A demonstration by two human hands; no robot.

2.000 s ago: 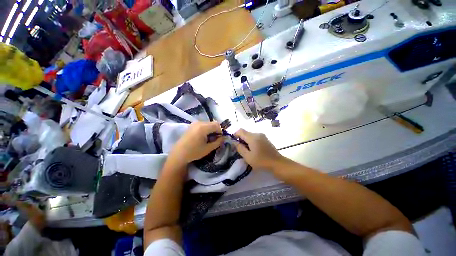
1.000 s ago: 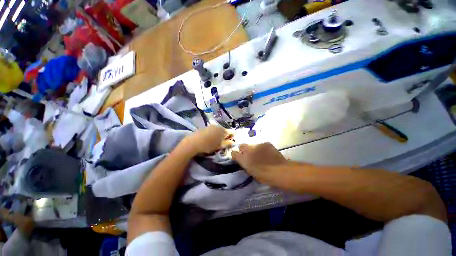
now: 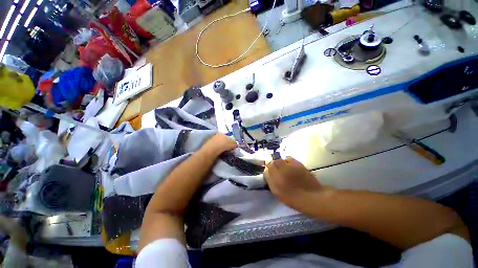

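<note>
The garment (image 3: 152,146), light grey cloth with dark speckled panels, lies bunched on the white machine bed and hangs over its front edge. My left hand (image 3: 223,144) grips the cloth just left of the needle area. My right hand (image 3: 285,175) pinches the cloth's edge just right of it, fingers bent. The presser foot and needle area (image 3: 262,149) of the white sewing machine (image 3: 335,94) is lit between my hands. The cloth right under the needle is too bright and small to make out.
A pale translucent lump (image 3: 356,131) sits beneath the machine arm. A thin tool with an orange-green handle (image 3: 430,153) lies right on the bed. A number card (image 3: 133,82) stands behind the work by the brown board (image 3: 178,63). Another person's arm (image 3: 13,233) shows at far left.
My hands have moved from holding a dark edge together in front of the needle to either side of it, farther apart than before. The garment has shifted with them, and the camera view has moved slightly.
</note>
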